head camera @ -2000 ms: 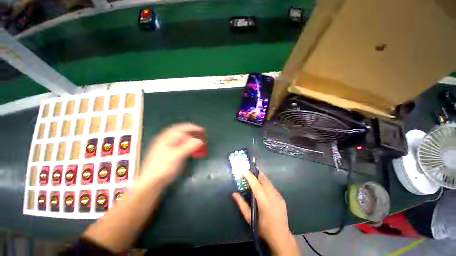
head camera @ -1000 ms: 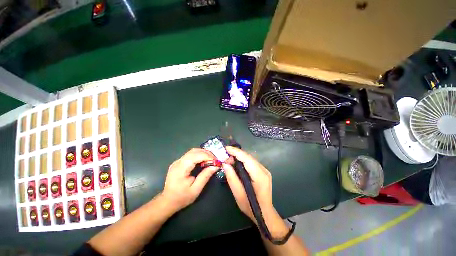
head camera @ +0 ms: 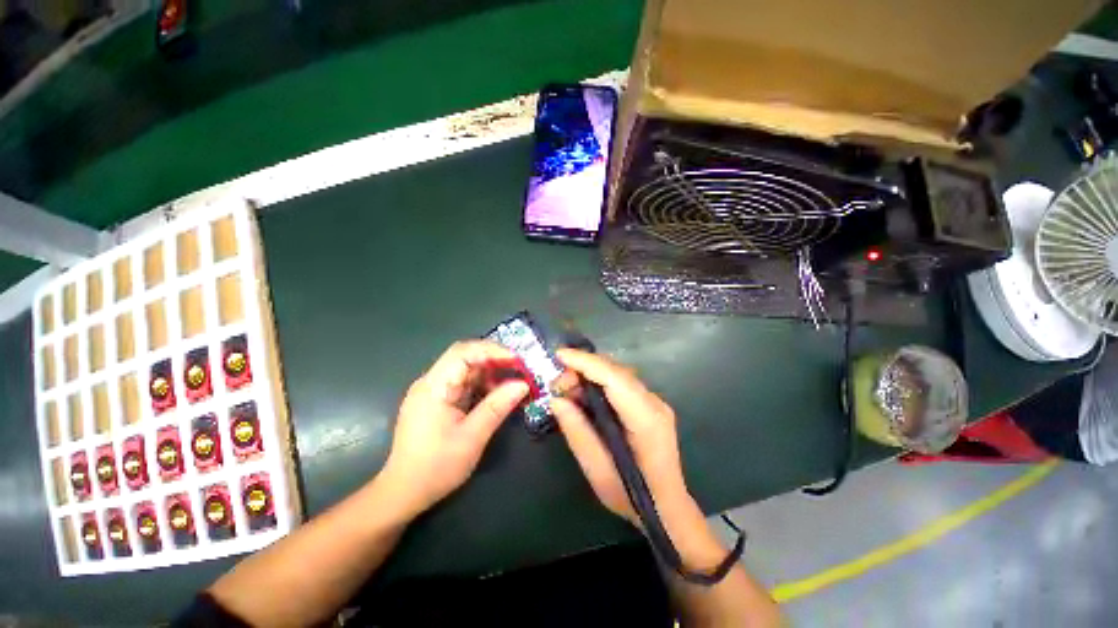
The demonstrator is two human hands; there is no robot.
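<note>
A dark circuit board unit (head camera: 527, 347) with a white and green face lies on the bench mat between my hands. My left hand (head camera: 448, 417) pinches a red part (head camera: 530, 383) at the unit's left side, and the fingers hide most of the part. My right hand (head camera: 628, 429) holds the black soldering iron (head camera: 598, 405), with its fingertips at the unit's right side. The iron's tip is not clearly visible. A white grid tray (head camera: 272, 411) with several red-and-black parts (head camera: 245, 429) in its lower pockets stands at the left.
A lit smartphone (head camera: 570, 162) stands by the brown carton (head camera: 797, 74). A black fume fan (head camera: 736, 211) sits under the carton, with silver strands (head camera: 812, 288) before it. A cleaning pot (head camera: 910, 399) and white desk fan (head camera: 1085, 252) are at the right. A green conveyor (head camera: 368, 74) runs behind.
My left hand has come from beside the tray to the unit with the red part. My right hand stays at the unit with the iron. The view has shifted.
</note>
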